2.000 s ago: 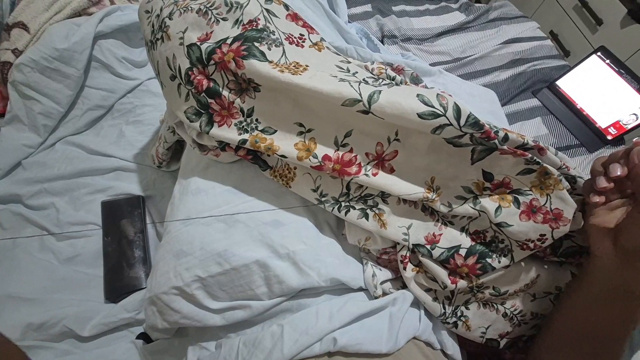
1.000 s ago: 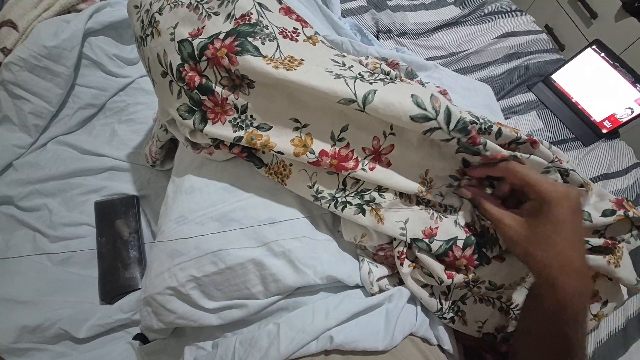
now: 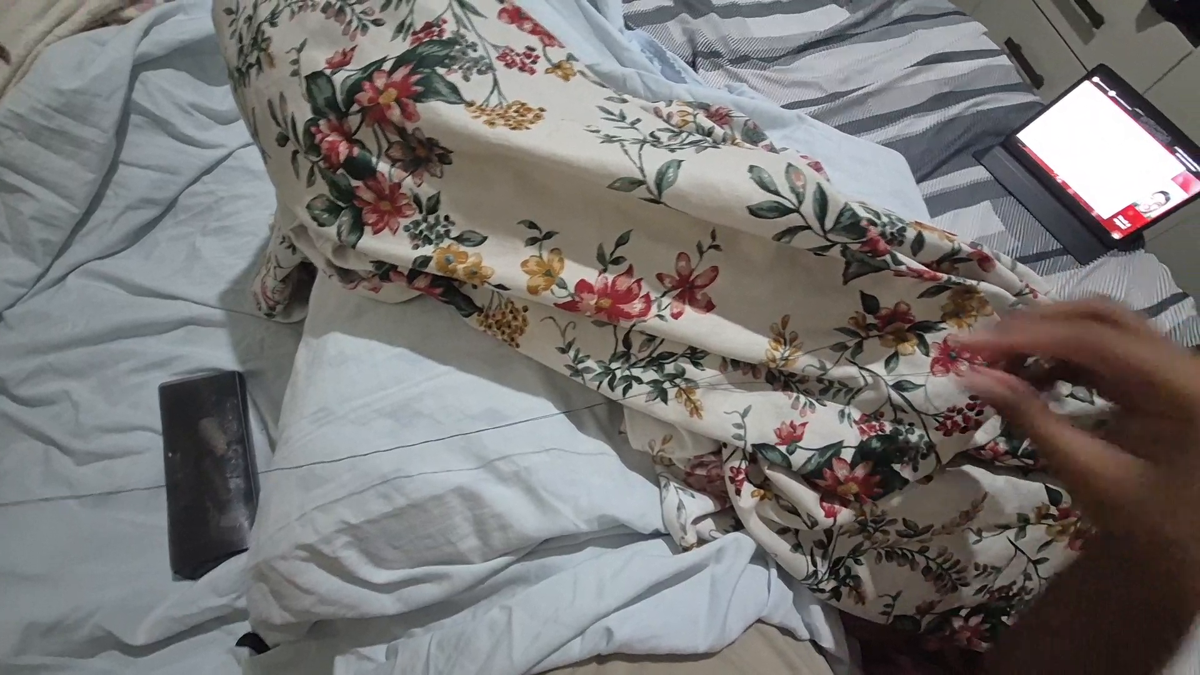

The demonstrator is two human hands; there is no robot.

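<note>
A cream cloth with a floral print (image 3: 581, 216) lies in folds over a pale blue cloth. My right hand (image 3: 1106, 403) is over the right part of the print, blurred, with thumb and forefinger close together at a thin dark thread (image 3: 450, 431). The thread runs from the left edge across the pale cloth and the print up to these fingertips. Whether a needle is between them cannot be told. My left hand is out of view.
A dark smartphone (image 3: 208, 473) lies on the pale blue cloth (image 3: 112, 309) at the left. A tablet with a lit screen (image 3: 1106, 150) stands on striped grey bedding (image 3: 872, 66) at the upper right, beside drawers (image 3: 1059, 33).
My right hand was at the right edge, moved left over the floral cloth, and is now back farther right. The thread now shows farther across the print.
</note>
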